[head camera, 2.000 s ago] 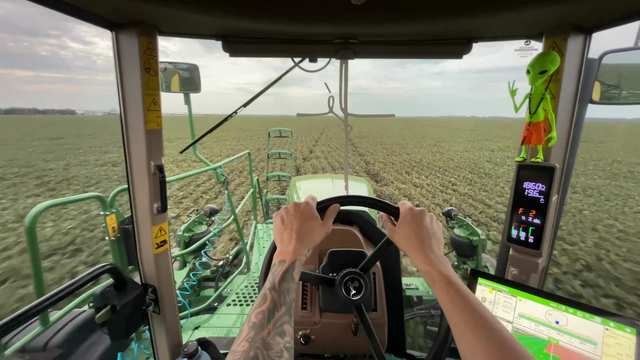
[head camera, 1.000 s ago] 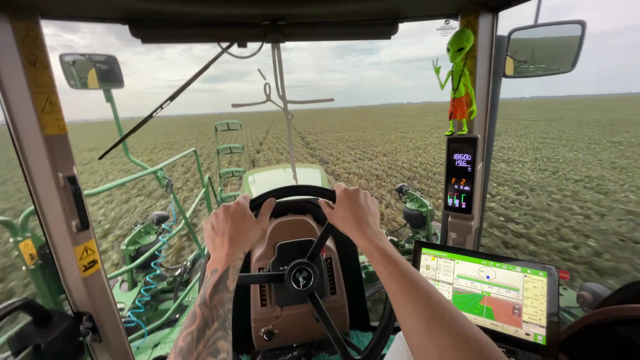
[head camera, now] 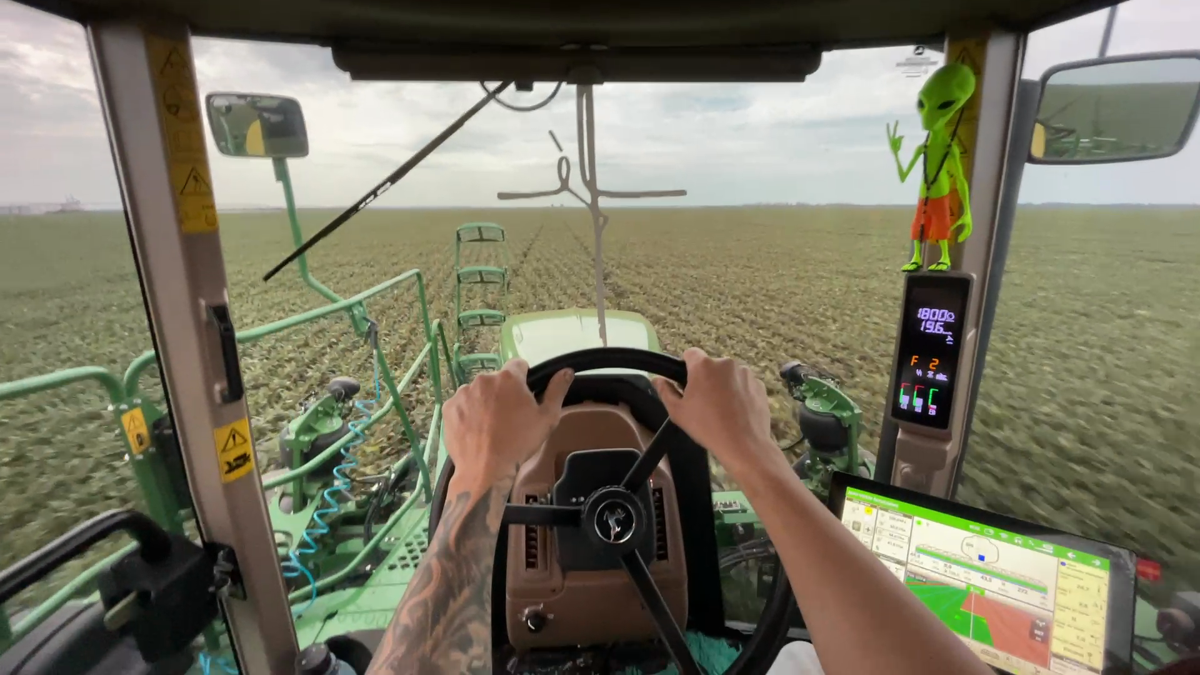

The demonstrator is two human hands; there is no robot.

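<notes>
Both hands grip the black steering wheel (head camera: 609, 358) of a farm machine's cab. My left hand (head camera: 502, 417) is closed on the upper left of the rim, its thumb along the inner side; the forearm below is tattooed. On the upper right of the rim, my right hand (head camera: 717, 403) has its fingers wrapped over it and its thumb inside. Between the arms are the wheel's hub (head camera: 615, 523) with a leaping-deer emblem and the brown steering column (head camera: 595, 614). The lower left of the rim is partly hidden behind the left forearm.
A monitor with a coloured guidance map (head camera: 994, 572) stands at lower right. Above it, a green alien figure (head camera: 937, 169) tops a pillar display (head camera: 928, 352). Outside are a pale green hood (head camera: 581, 330), green railings (head camera: 328, 314), a ladder (head camera: 481, 275), two mirrors and crop rows.
The view has swung right and then back left. Both hands keep hold of the upper rim throughout, and the field passes by outside.
</notes>
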